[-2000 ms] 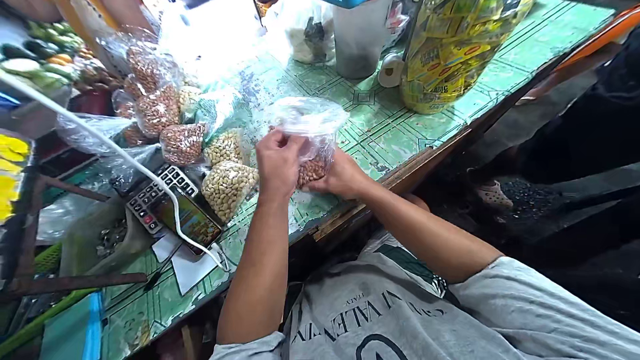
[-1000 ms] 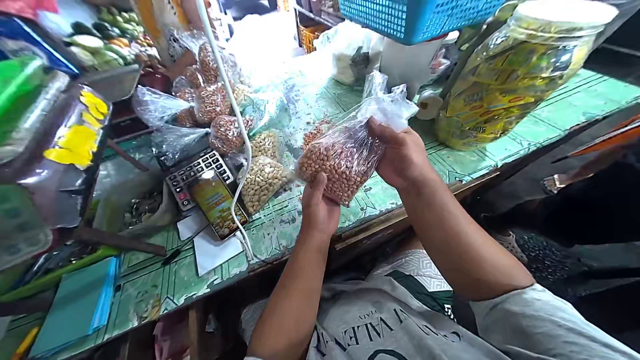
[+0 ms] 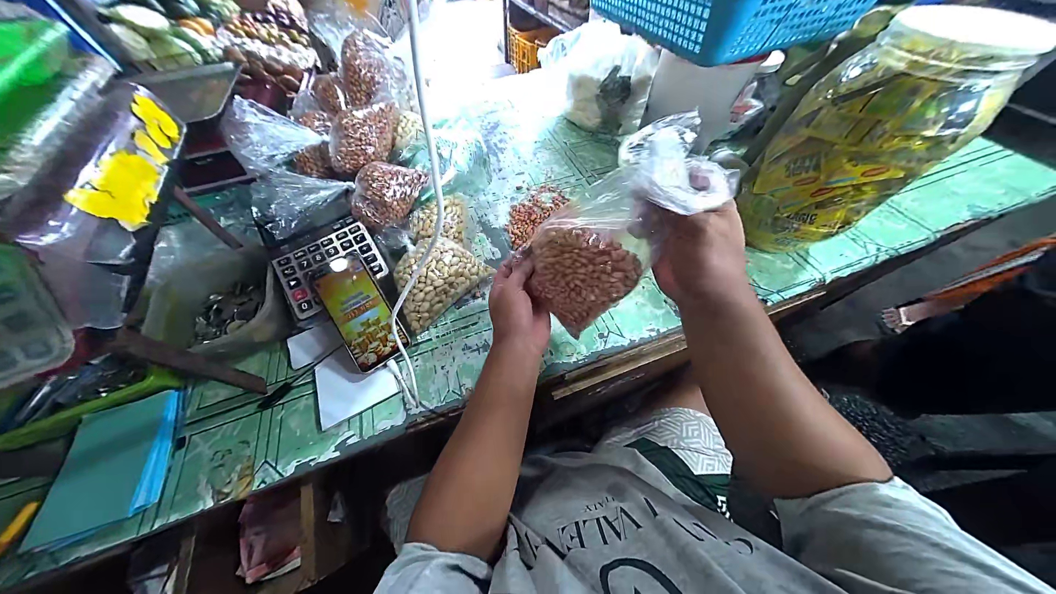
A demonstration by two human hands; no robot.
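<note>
A clear plastic bag of peanuts hangs tilted between my two hands over the table's front edge. My left hand pinches the lower left side of the bag. My right hand is closed around its gathered plastic neck. Just behind the bag, another small bag of peanuts lies on the table. Left of my hands are a bag of pale beans or nuts and several knotted bags of peanuts.
A lit phone leans on a calculator, with a white cable across them. A large jar of yellow packets stands right, near a blue basket. The green tabletop ends at a wooden edge.
Two seconds ago both hands were close together at the bag's top. Now my left hand is at its lower side, and my right hand still grips the neck. The view has shifted.
</note>
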